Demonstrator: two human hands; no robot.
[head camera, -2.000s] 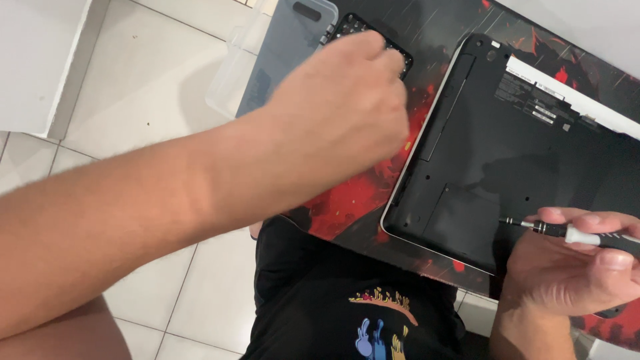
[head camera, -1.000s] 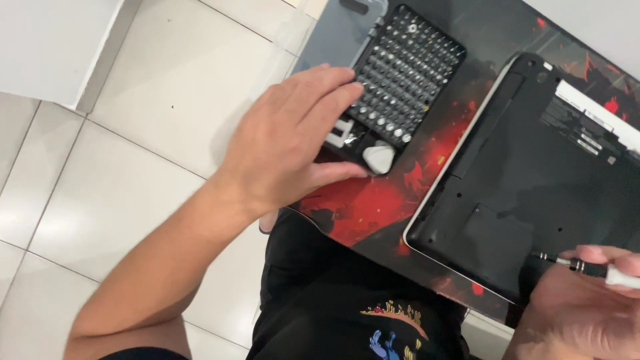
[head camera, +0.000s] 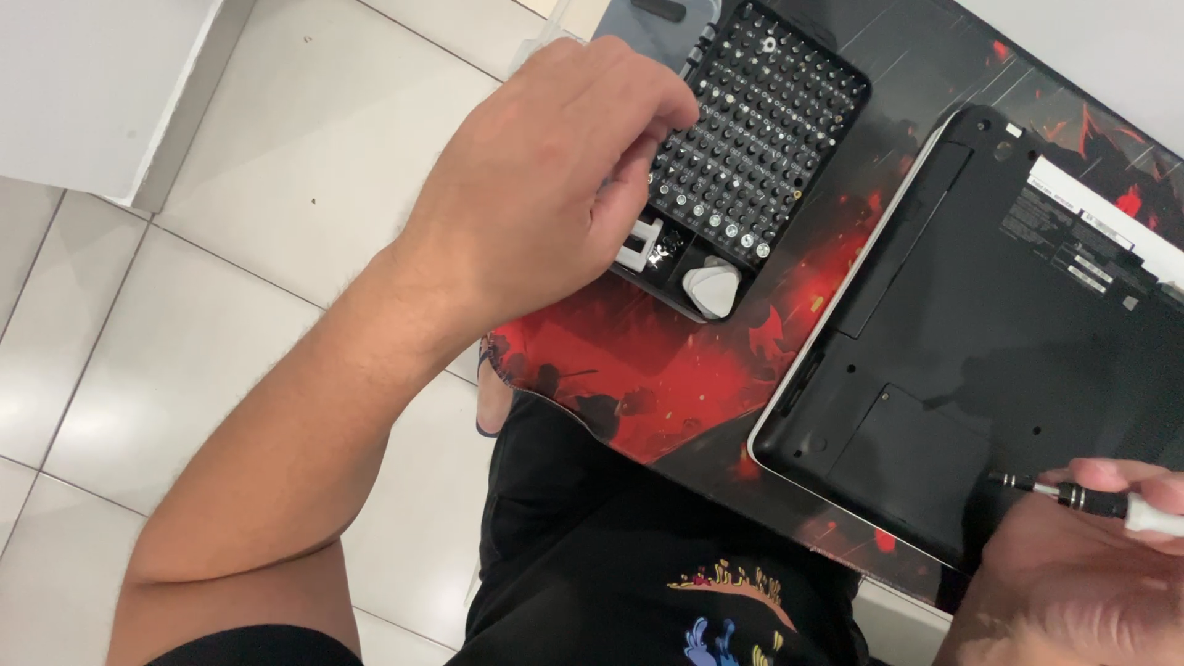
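My left hand (head camera: 546, 176) hovers at the left side of an open black bit case (head camera: 786, 120), its fingers curled in and its thumb close to them; whether anything is pinched there is hidden. Rows of small screwdriver bits fill the case, with white triangular opening picks (head camera: 712, 287) in its lower compartment. At the lower right my right hand (head camera: 1091, 564) holds a precision screwdriver (head camera: 1096, 499), with a black collar and white handle, over an upside-down laptop (head camera: 971, 314). The screwdriver's tip points left above the laptop's black bottom cover.
A red and black desk mat (head camera: 647, 370) lies under the case and laptop. The case's translucent lid (head camera: 638, 32) is partly behind my left hand. A white box-like edge (head camera: 166, 120) stands at the upper left, above the tiled floor (head camera: 185, 324). My lap is below the mat.
My left hand was over the case, then lay spread at its lower left edge; now its fingers are curled in beside the bit rows. The screwdriver stays in my right hand.
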